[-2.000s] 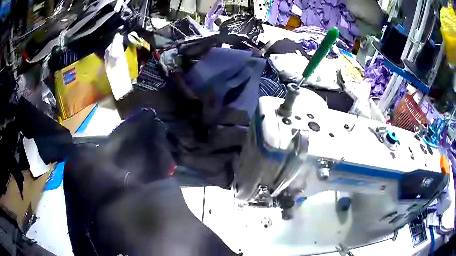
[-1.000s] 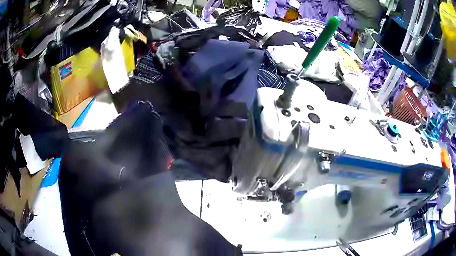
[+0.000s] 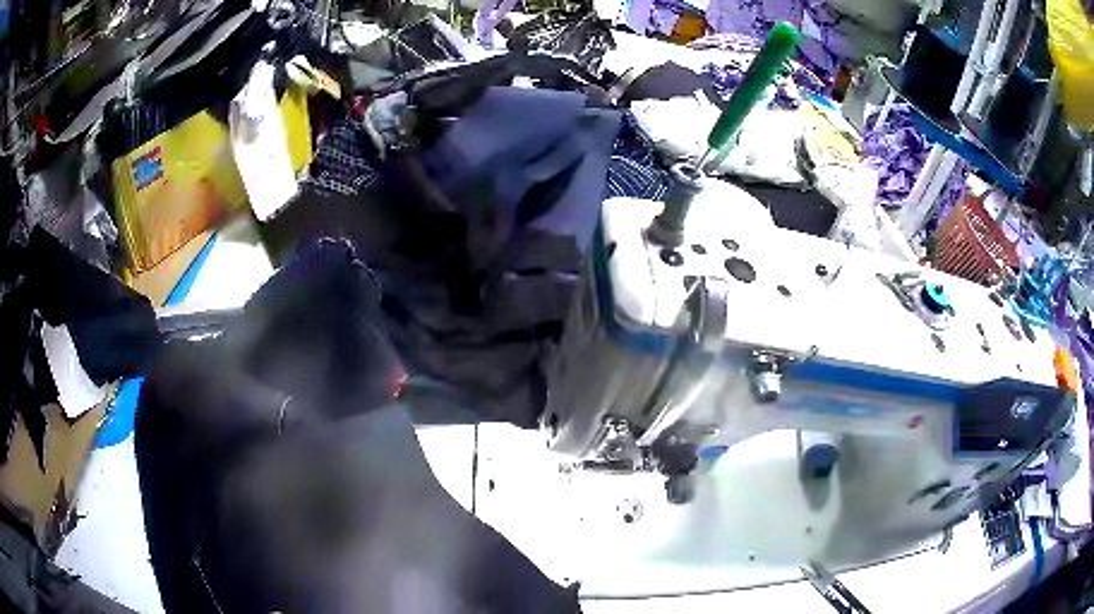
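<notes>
A large black garment piece [image 3: 324, 492] lies at the left on the white table, with a thin light seam line and a small red spot at its edge. The white sewing machine [image 3: 840, 324] with a blue stripe stands at the right. Its presser foot area [image 3: 618, 444] is under the left end of the head, and I see no cloth clearly under it. A green-handled tool [image 3: 752, 90] stands on top of the head. The metal thread snips [image 3: 834, 588] lie at the bottom edge, partly cut off. Neither of my hands shows.
A crumpled navy and black garment pile [image 3: 516, 180] lies behind the black piece. A yellow packet [image 3: 180, 186] and black and white scraps are at the left. Purple cloth [image 3: 894, 156] and a red basket [image 3: 974, 240] are behind the machine. A yellow bag [image 3: 1071, 60] hangs at the upper right.
The whole view has shifted slightly, so things sit a little further up and left. The garment piece and the machine look otherwise unchanged.
</notes>
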